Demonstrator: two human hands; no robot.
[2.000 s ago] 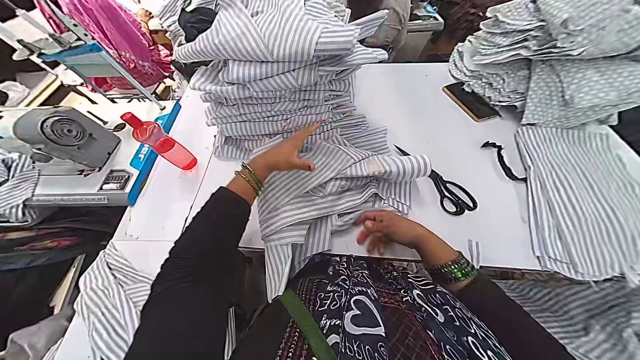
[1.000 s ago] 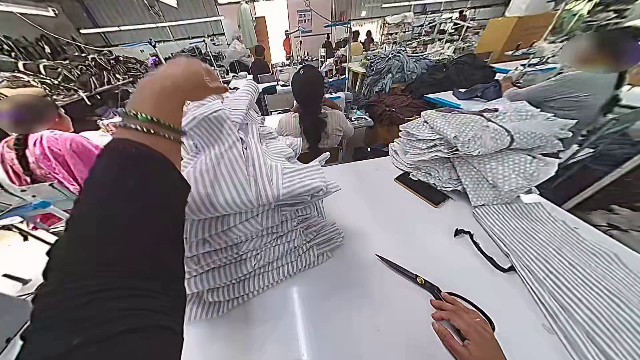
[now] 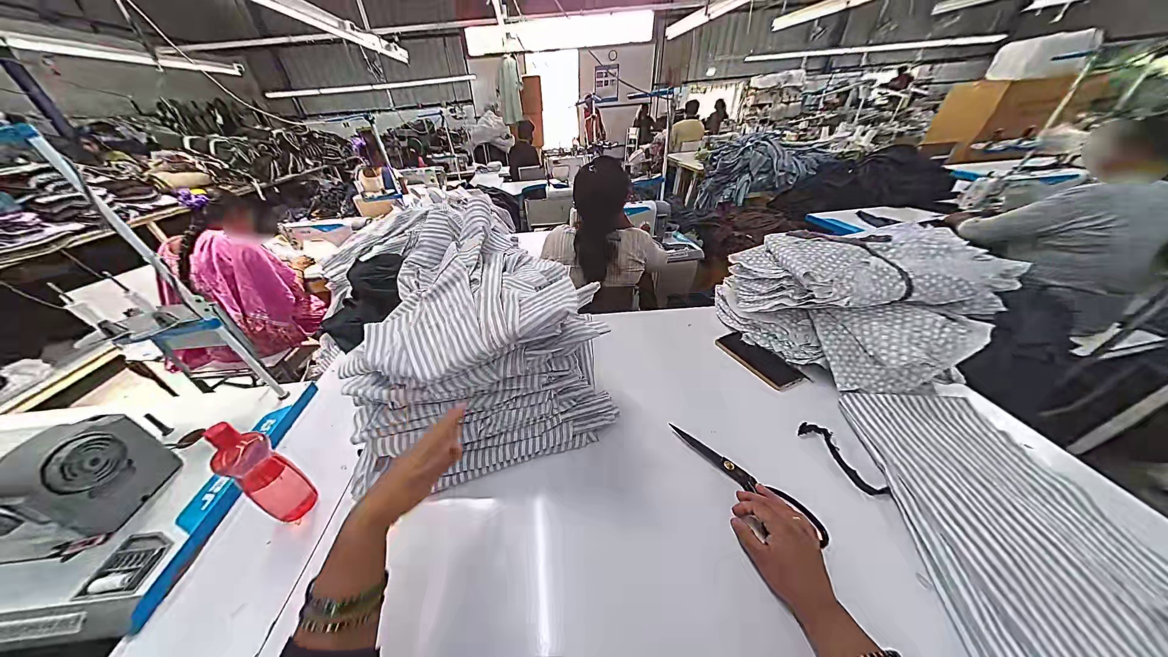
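Note:
A tall stack of grey-and-white striped fabric pieces [image 3: 493, 365] stands on the white table [image 3: 602, 538]. My left hand [image 3: 420, 470] is at the front of the stack, fingers extended; whether it touches the cloth cannot be told. At the right, my right hand [image 3: 776, 538] rests over the handles of black fabric scissors [image 3: 721, 461], fingers bent; whether they grip a handle is unclear. The scissors lie on the table, tips toward the stack. To their right are a black cord [image 3: 844, 461] and a long striped cloth [image 3: 995, 493].
Bundled dotted fabric [image 3: 876, 301] sits at the back right beside a dark phone [image 3: 760, 359]. A red plastic bottle [image 3: 265, 474] lies at the left near a sewing machine [image 3: 82, 474]. Several people work beyond the table, one close at the right [image 3: 1086, 237].
The view has tilted up. My left hand, over the stack's top a second ago, is now lower at its front. My right hand has moved from the striped cloth to the scissors.

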